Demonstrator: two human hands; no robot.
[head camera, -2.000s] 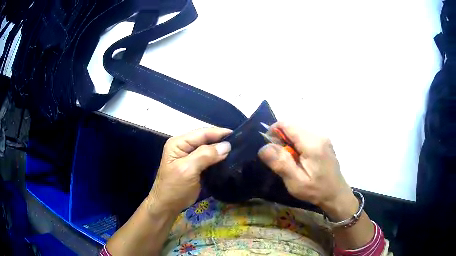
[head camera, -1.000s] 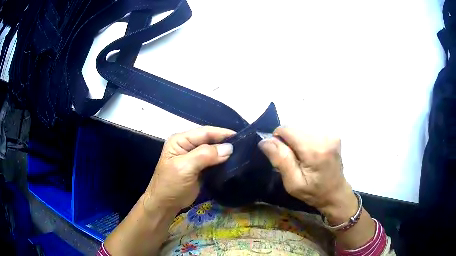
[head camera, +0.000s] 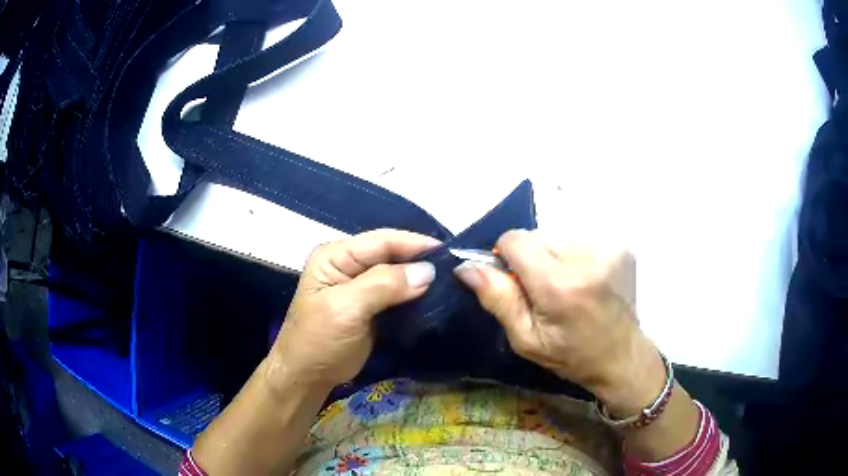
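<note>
A long dark navy denim strip (head camera: 307, 184) with pale stitch lines runs from a loop at the upper left to my hands. My left hand (head camera: 349, 297) pinches the strip between thumb and fingers. The pointed band end (head camera: 510, 212) stands up to the right of my left fingertips. My right hand (head camera: 576, 307) holds thread snips (head camera: 479, 257), their grey blades against the strip close to my left fingertips. Only the blades and a bit of orange handle show; my fingers hide the rest. The strip's lower part is a dark mass below my hands.
A large tangled heap of dark bands (head camera: 70, 112) lies at the left. A dark mass of pieces (head camera: 823, 232) lines the right edge of the white tabletop (head camera: 651, 112). Blue bins (head camera: 135, 335) stand below the table's front edge at the left.
My right hand and the snips have moved left, closer to my left fingertips. The orange handle is less visible than at first. The band end and the loop have shifted slightly.
</note>
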